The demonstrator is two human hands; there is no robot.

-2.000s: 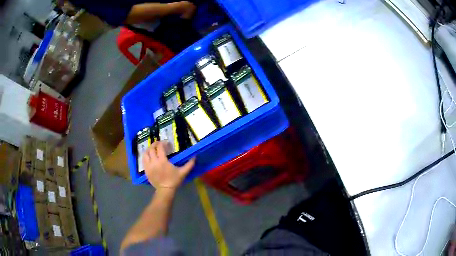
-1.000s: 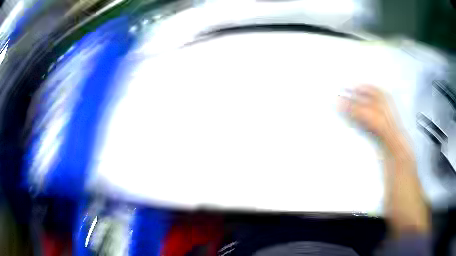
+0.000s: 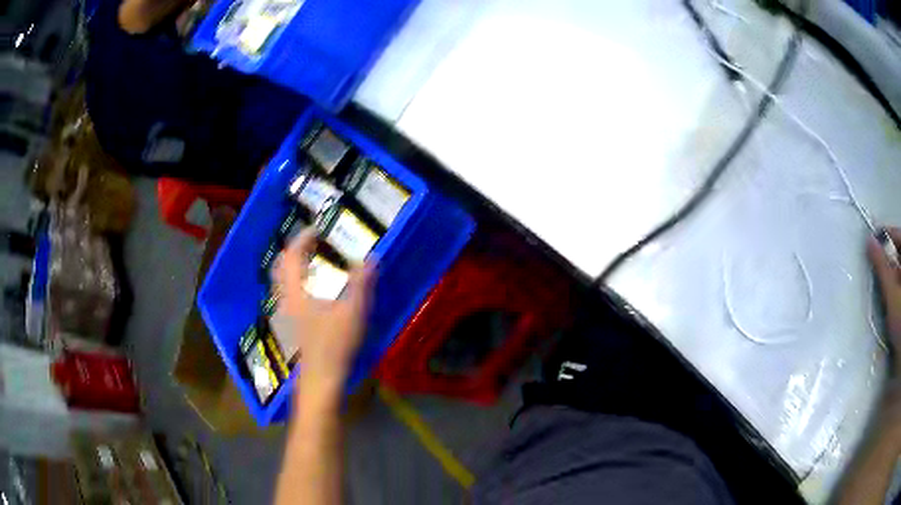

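A blue bin (image 3: 420, 252) stands at the left of the bench, with rows of power bank units (image 3: 353, 235) inside, black shells with pale labels and yellow edges. My left hand (image 3: 321, 296) is over the bin with its fingers spread around a pale unit; blur hides whether it grips it. My right hand (image 3: 889, 271) is at the right edge of the picture, partly cut off, with fingers together at a small plug. A thin white USB cable (image 3: 840, 168) runs over the bench to it.
A red stool (image 3: 464, 335) stands below the bin. A second blue bin (image 3: 346, 49) is at the bench's far edge. A black cord (image 3: 692, 202) crosses the white bench (image 3: 553, 128). Another person's dark sleeve (image 3: 188, 108) is at upper left. Boxes stand on the floor.
The view swung to the bench and back to the bin. My left hand is over the bin's units again, nearer the middle than before. My right hand now shows at the right edge.
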